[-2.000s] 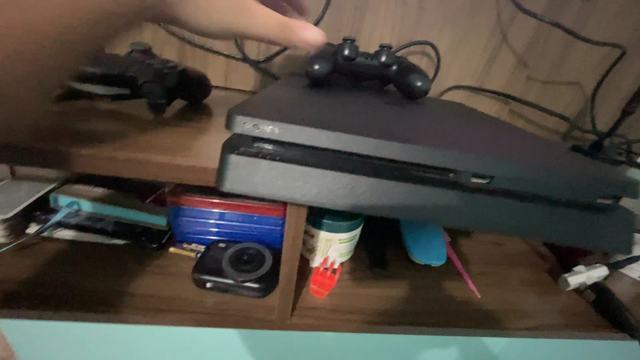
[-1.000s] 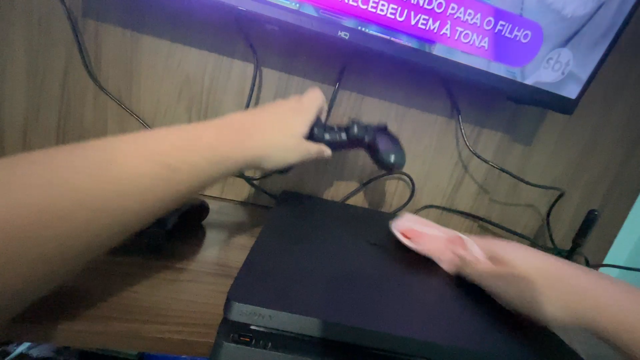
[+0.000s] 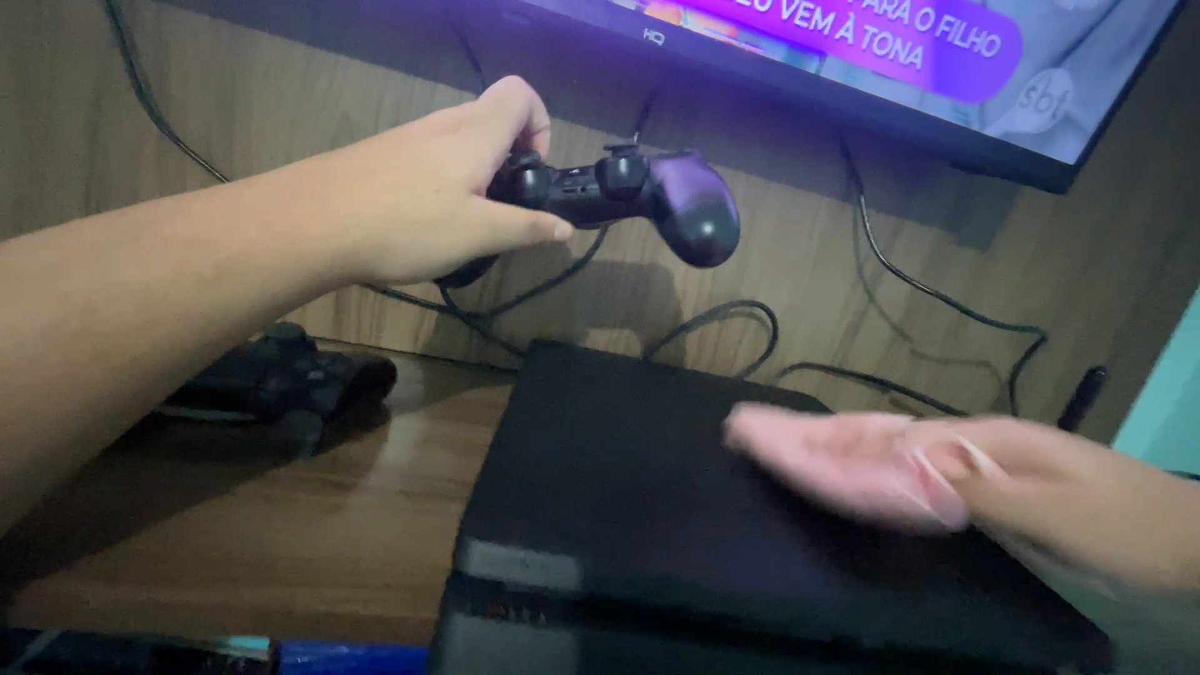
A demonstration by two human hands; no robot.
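Observation:
My left hand grips a black game controller by one end, holding it up in front of the wood-grain wall panel. Below it lies a black game console on the wooden shelf. My right hand, blurred, is just over the right part of the console's top with its palm turned up and nothing seen in it; whether it touches the console I cannot tell. A second black controller rests on the shelf left of the console, partly behind my left forearm.
A television hangs on the wall panel at the upper right. Black cables run down the panel and behind the console. The wooden shelf extends left of the console, with blue items underneath its front edge.
The controller that lay on the back of the console two seconds ago is now raised in my left hand. My right hand has come into view over the console. The view has tilted up.

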